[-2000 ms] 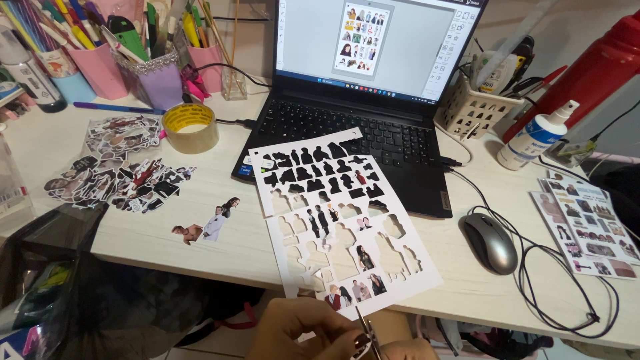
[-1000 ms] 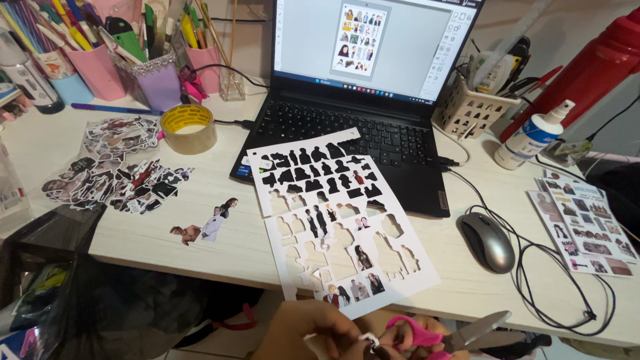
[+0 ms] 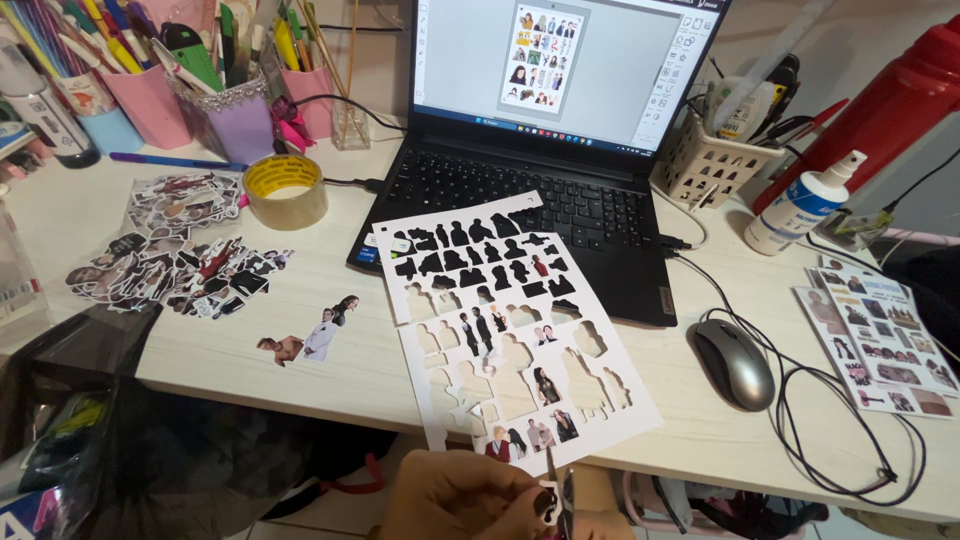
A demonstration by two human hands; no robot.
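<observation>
My left hand pinches a small paper cutout at the bottom centre, below the table edge. My right hand, partly cut off by the frame, grips scissors; their blades point up beside the cutout. Just above lies a white sticker sheet with many cut-out holes and some figures still in it, its upper part on the laptop keyboard. A few loose figure cutouts lie left of the sheet, and piles of cutouts lie further left.
An open laptop stands at the back. A tape roll and pen cups stand left. Right are a mouse with looped cables, a spray bottle, a perforated basket, a red bottle and printed sheets.
The scissors pointed right, away from the cutout, one second ago; now their blades point up beside it. The sheet and the loose cutouts have stayed in place.
</observation>
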